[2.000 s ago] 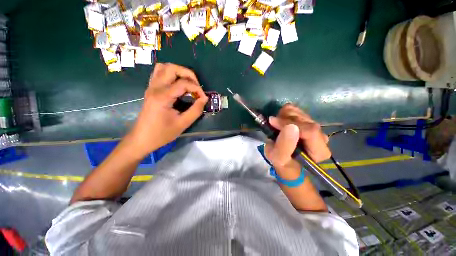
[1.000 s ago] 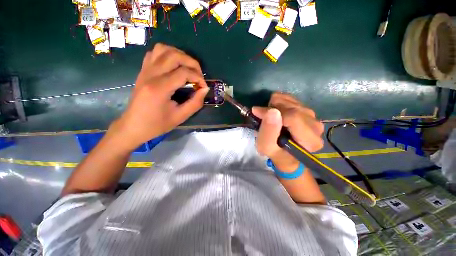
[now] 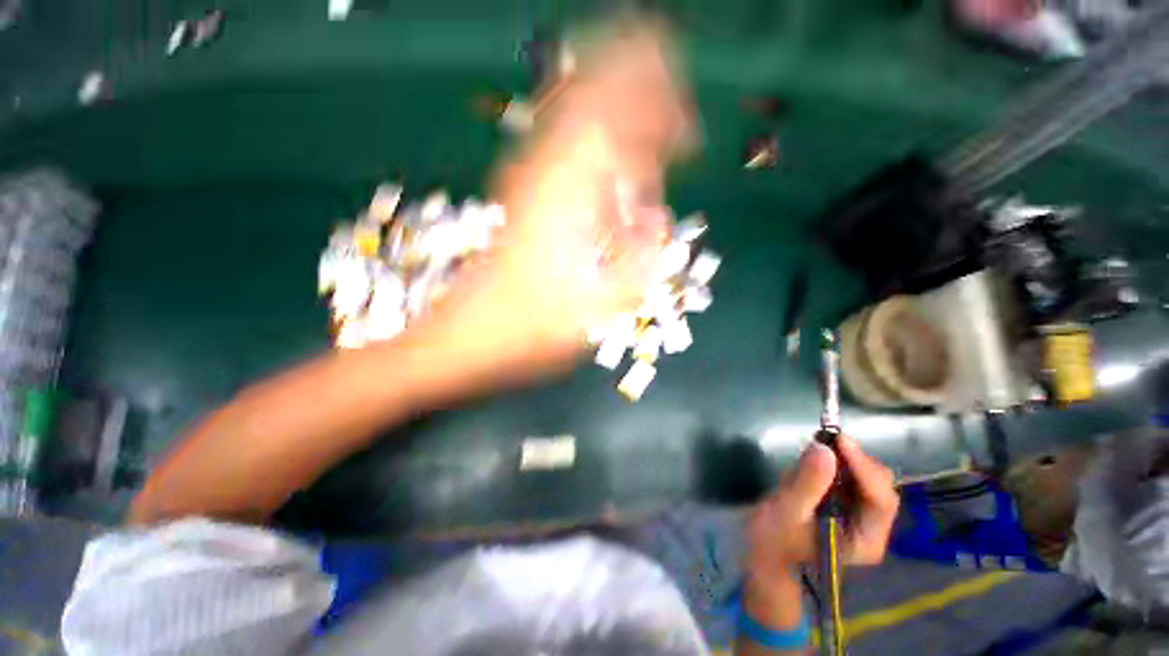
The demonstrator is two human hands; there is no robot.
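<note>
My left hand [image 3: 622, 115] is stretched out over the pile of battery cells [image 3: 449, 237], toward the far side of the bench. It is badly blurred, so what its fingers do or hold cannot be told. My right hand [image 3: 846, 506] holds the soldering iron [image 3: 831, 391] upright in the picture, tip pointing away, just left of the round tan cleaning dish [image 3: 904, 352]. A small dark item with a pale part [image 3: 519, 113] lies beside my left hand, blurred.
Clear stacked trays [image 3: 45, 295] stand far left. A pale card [image 3: 547, 452] lies near the bench edge. A black box [image 3: 891, 224] is behind the dish. A thin dark tool [image 3: 795, 314] lies left of the dish. A person's sleeve [image 3: 1128, 513] shows at right.
The view has tilted up toward the far bench. My left hand has left the device near the edge and reached forward over the cells. My right hand has moved the iron right, beside the dish.
</note>
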